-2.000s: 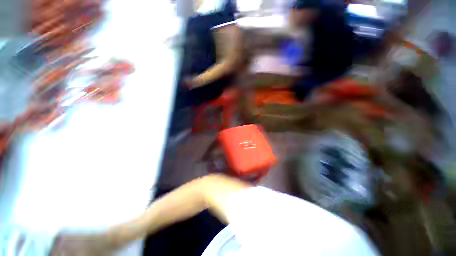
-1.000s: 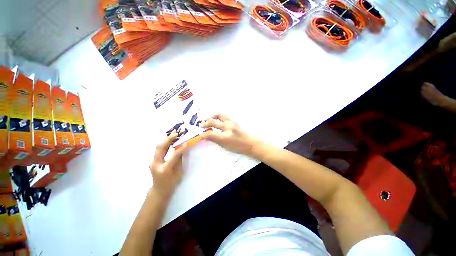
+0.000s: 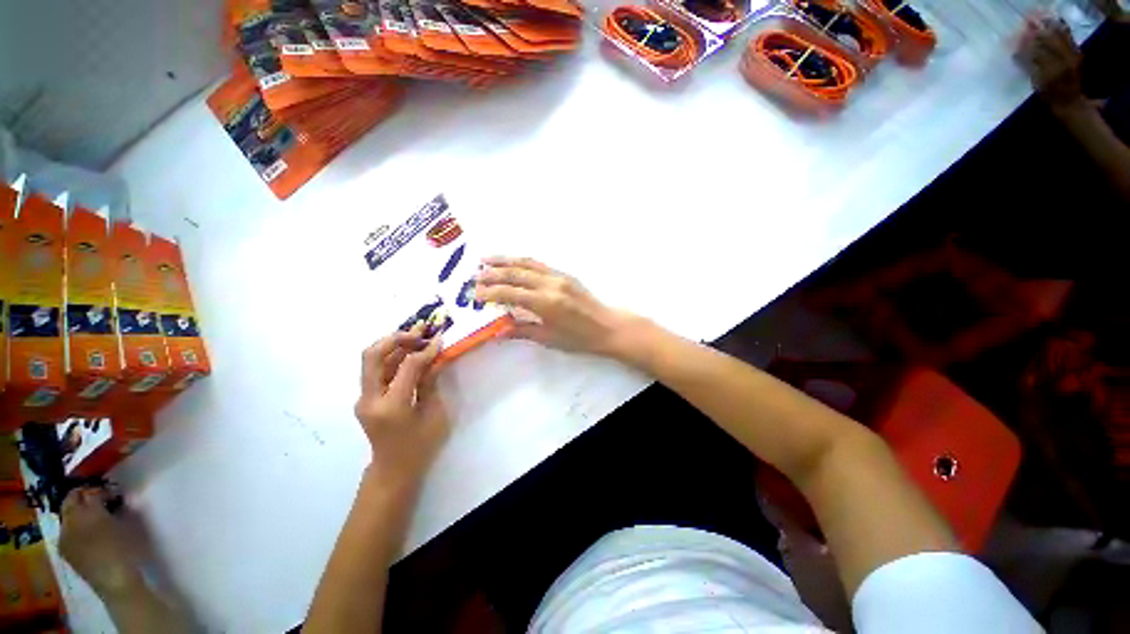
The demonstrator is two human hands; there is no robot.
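A retail box [image 3: 415,263] lies on the bench with its white back up, showing product pictures and an orange near edge. My left hand [image 3: 403,394] grips its near left corner, thumb and fingers around the edge. My right hand [image 3: 545,305] rests on its right side, fingers on the white face and thumb at the orange edge. The box's underside and the palms are hidden.
Flat cartons [image 3: 297,143] fan out at the back left. Coiled cables [image 3: 799,67] in clear trays lie at the back right. Filled boxes [image 3: 93,303] stand at left, above small black parts [image 3: 47,464]. Another person's hand [image 3: 99,526] is there; another [image 3: 1051,60] is top right. A red stool [image 3: 948,452] is below.
Another person's hand has come in at the lower left, at the black parts. My right fingers have shifted slightly on the box. Two seconds ago the view was blurred and turned elsewhere.
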